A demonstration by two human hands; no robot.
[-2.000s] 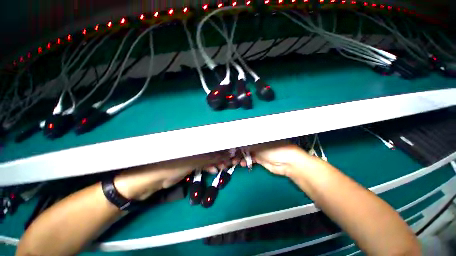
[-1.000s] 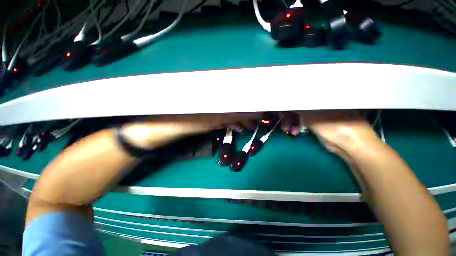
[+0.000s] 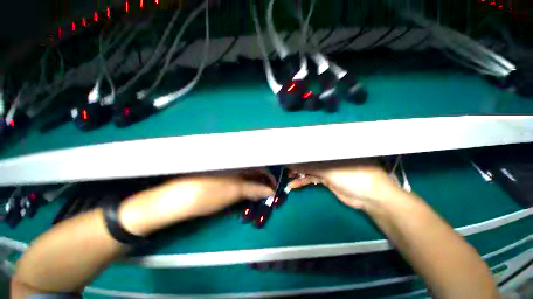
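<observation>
Several small black devices [image 3: 261, 218] with red lights and white cable plugs [image 3: 269, 200] lie on the green shelf below the thick white shelf edge. My left hand [image 3: 254, 185], with a black wristband on the wrist, reaches in from the left, fingers just above these devices. My right hand [image 3: 315, 178] reaches in from the right, fingertips near a white plug. A thin dark line, perhaps a cable, shows between the hands. Both hands are partly hidden by the shelf edge and blurred; I cannot tell what they hold.
The white shelf edge [image 3: 234, 150] crosses just above both hands. On the upper shelf lie more black devices [image 3: 295, 94] on white cables. A dark slotted tray [image 3: 514, 178] is at the right of the lower shelf. Free cable plugs [image 3: 482, 171] lie beside it. Another white edge [image 3: 263, 256] runs below.
The view has tilted up and shifted. My left fingers have moved down over the plugs of the lit devices, and my right hand is now closer to my left.
</observation>
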